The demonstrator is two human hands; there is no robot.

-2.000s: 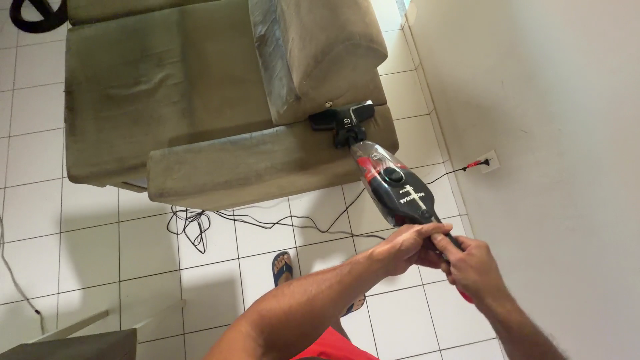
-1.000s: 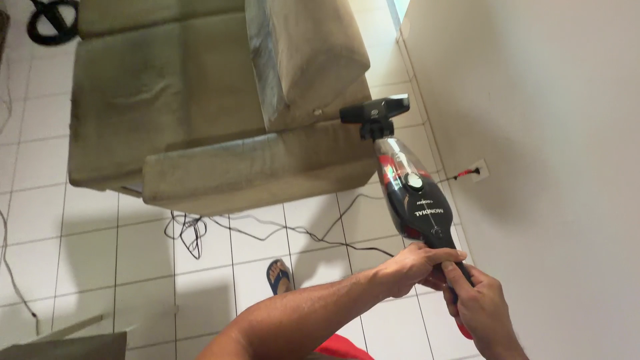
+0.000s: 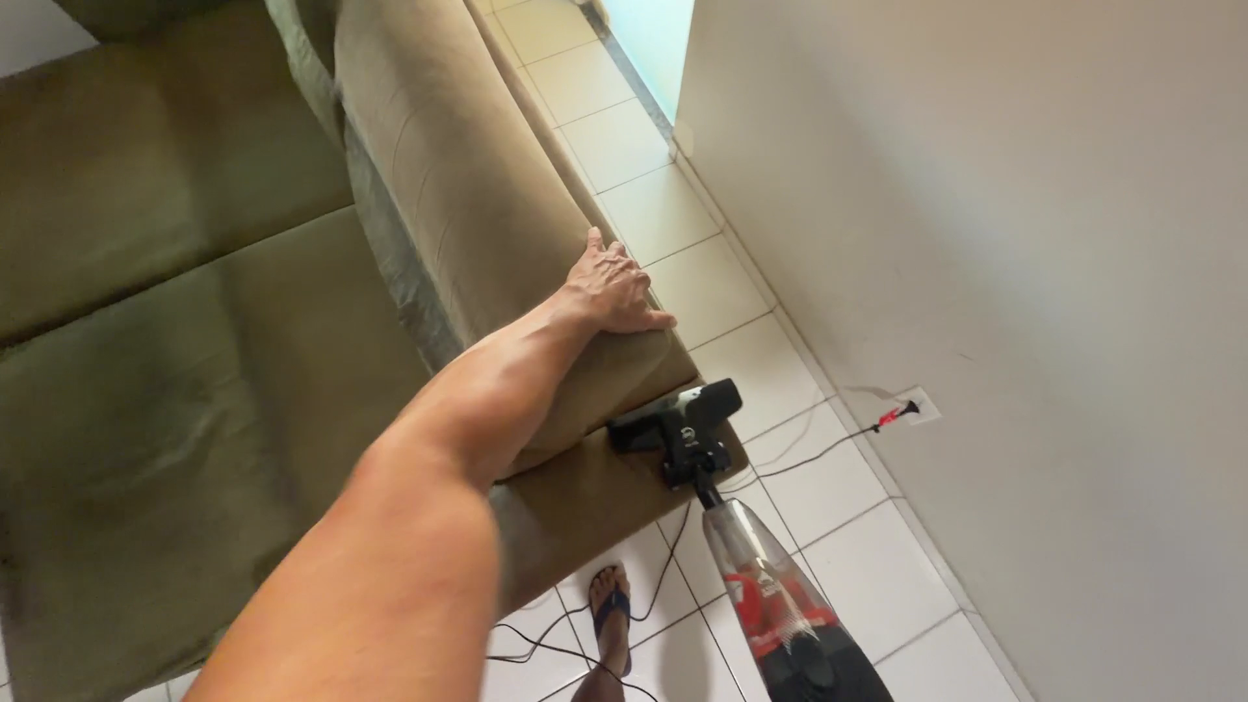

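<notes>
My left hand point(image 3: 616, 289) lies on the outer edge of the sofa's padded armrest point(image 3: 458, 185), fingers apart, holding nothing. Below it, the black floor head point(image 3: 682, 429) of a handheld vacuum cleaner point(image 3: 780, 604) rests against the front corner of the brown fabric sofa, at the foot of the armrest. The vacuum has a clear dust cup with red parts and a black body, which runs out of view at the bottom. My right hand is out of view, and the vacuum's handle is hidden too.
A black cord point(image 3: 819, 456) runs over the white tile floor point(image 3: 877, 575) to a plug in the wall outlet point(image 3: 918, 406). More cord lies near my sandalled foot point(image 3: 611, 600). The wall point(image 3: 1024, 292) stands at the right, with a doorway opening point(image 3: 651, 44) at the top.
My left hand has let go of the vacuum's handle and moved onto the armrest. The view has come closer to the sofa. My right hand has gone out of view.
</notes>
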